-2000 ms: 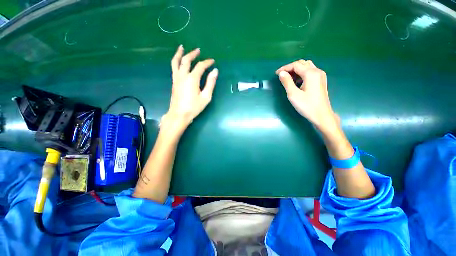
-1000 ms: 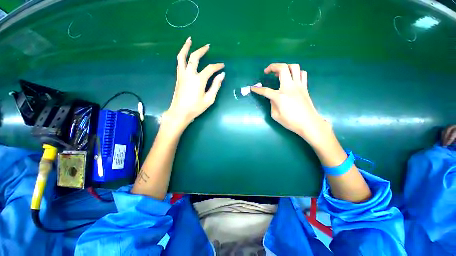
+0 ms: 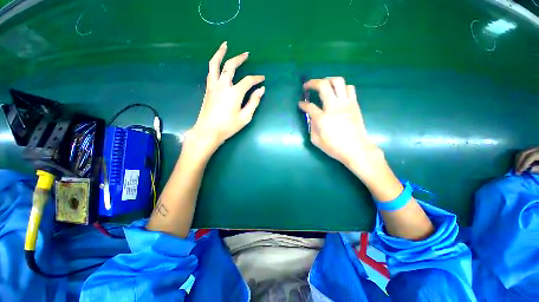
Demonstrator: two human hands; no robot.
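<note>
A small slim stick [image 3: 307, 111] with a dark upper end stands lengthwise at the fingertips of my right hand [image 3: 341, 118], over the green surface [image 3: 266, 189]. My right thumb and index finger close on it from the right; its middle is partly hidden by them. A bright blue band [image 3: 395, 199] is around my right wrist. My left hand [image 3: 226, 109] is to the left of the stick, fingers spread, holding nothing.
At left are a blue soldering station [image 3: 125, 171], a yellow-handled iron [image 3: 38, 203] in a black holder [image 3: 52, 138], and a tip-cleaning tray [image 3: 72, 200]. Chalk circles [image 3: 219, 22] mark the far surface. Another person's hand [image 3: 528, 160] and blue sleeve show at right.
The stick was a white blur lying crosswise; now it is upright in view between my right thumb and index finger. My left hand has barely moved. The soldering gear appears slightly farther left.
</note>
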